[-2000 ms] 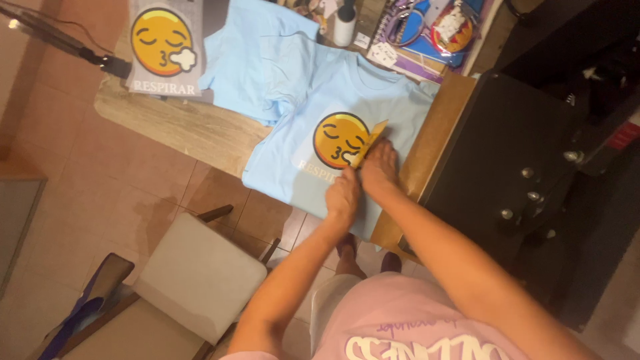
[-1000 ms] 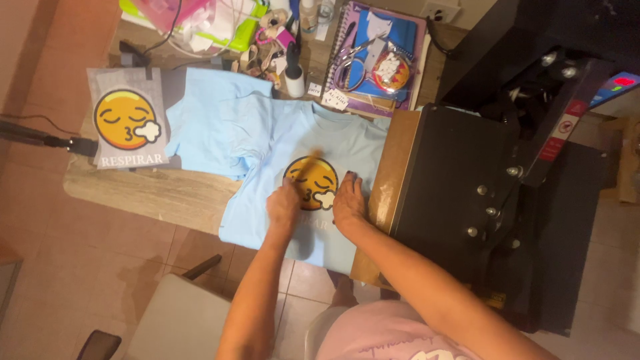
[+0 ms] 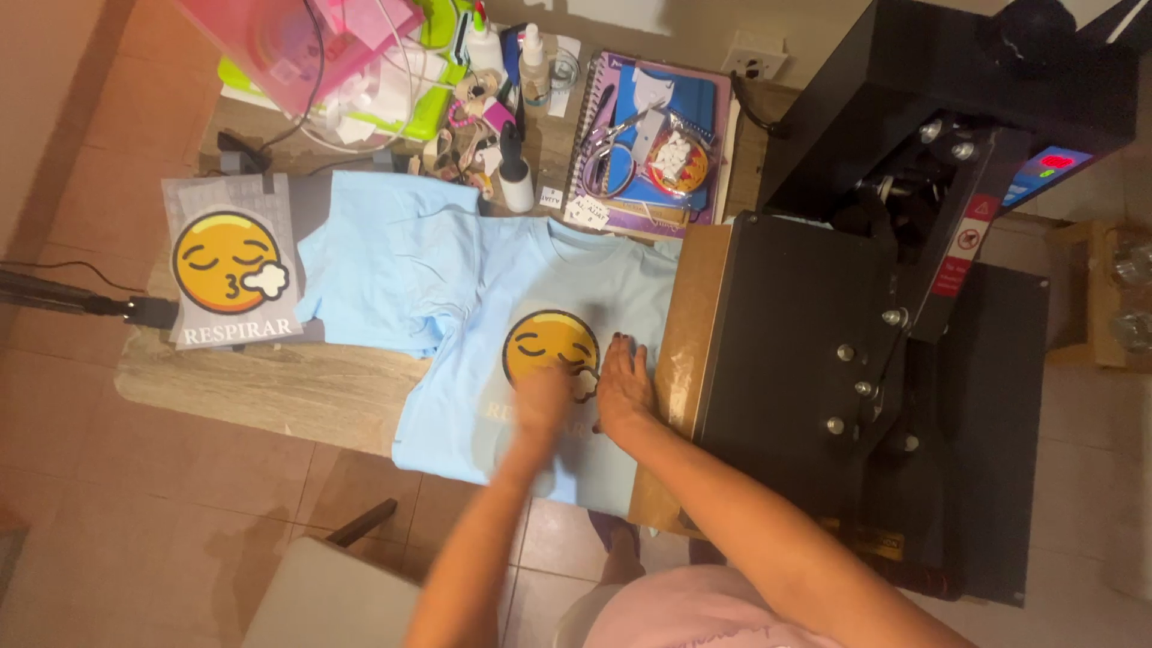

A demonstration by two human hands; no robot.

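Note:
A light blue T-shirt [image 3: 450, 423] lies on the table, bearing a yellow blowing-face emoji print [image 3: 540, 337] with faint lettering below it. Over the print's lower part is my left hand [image 3: 543, 396], blurred and bent; whether it holds something cannot be told. My right hand [image 3: 625, 382] rests flat on the shirt at the print's right edge, fingers slightly apart and nothing in them. Left of it lies a folded light blue garment [image 3: 387, 261]. A translucent sheet with the same emoji and white lettering [image 3: 229, 261] is at the table's left end.
A black heat press [image 3: 810, 315] with a brown sheet [image 3: 693, 333] along its edge stands at right. Behind the shirt are notebooks [image 3: 657, 216] with scissors [image 3: 607, 171], a white bottle with a dark cap [image 3: 516, 184] and a green tray [image 3: 432, 112]. A chair [image 3: 333, 598] stands in front.
My hands, close together at the print two seconds ago, are now farther apart. The yellow strip seen by them then is not plainly visible now. The view has shifted, showing more of the press.

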